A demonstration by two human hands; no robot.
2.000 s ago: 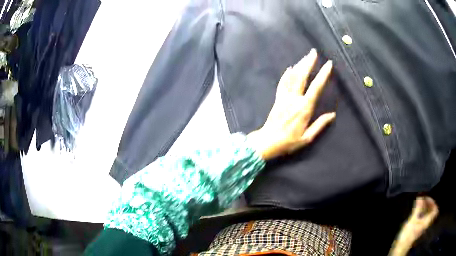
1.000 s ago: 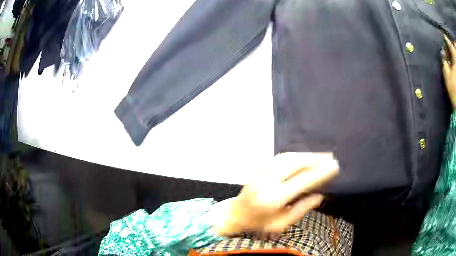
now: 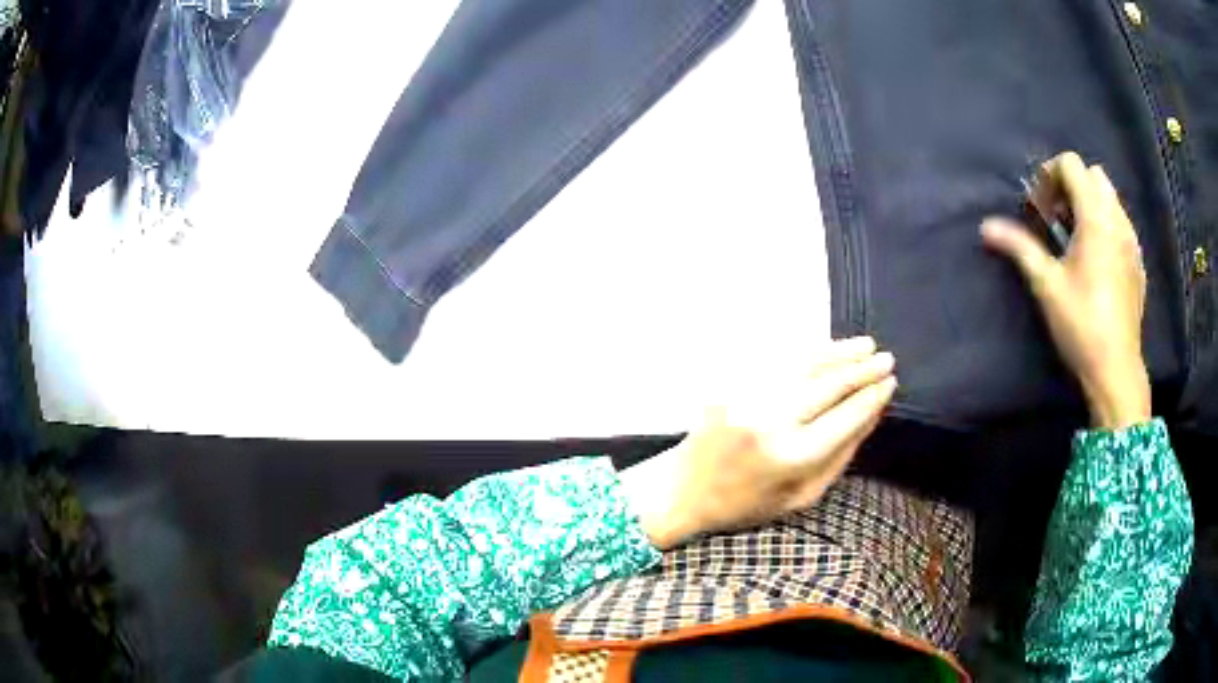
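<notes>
A dark grey denim shirt [image 3: 935, 147] lies spread over the white table, its sleeve and cuff [image 3: 371, 288] pointing down to the left. Gold buttons [image 3: 1175, 130] run down the placket at the right edge. My left hand [image 3: 788, 447] lies at the shirt's lower side corner by the hem, fingers together; whether it pinches the cloth is hard to tell. My right hand [image 3: 1089, 267] is above the shirt body, left of the placket, with small thread snips [image 3: 1049, 214] between thumb and fingers, partly hidden.
The white table [image 3: 601, 347] has its front edge just before me. A crumpled clear plastic bag [image 3: 174, 107] and dark garments [image 3: 80, 94] lie at the upper left. A checked apron with orange trim [image 3: 748, 580] covers my lap.
My left hand has moved from flat on the shirt body to its lower side corner. My right hand has come over the shirt with the snips. The shirt now shows farther right.
</notes>
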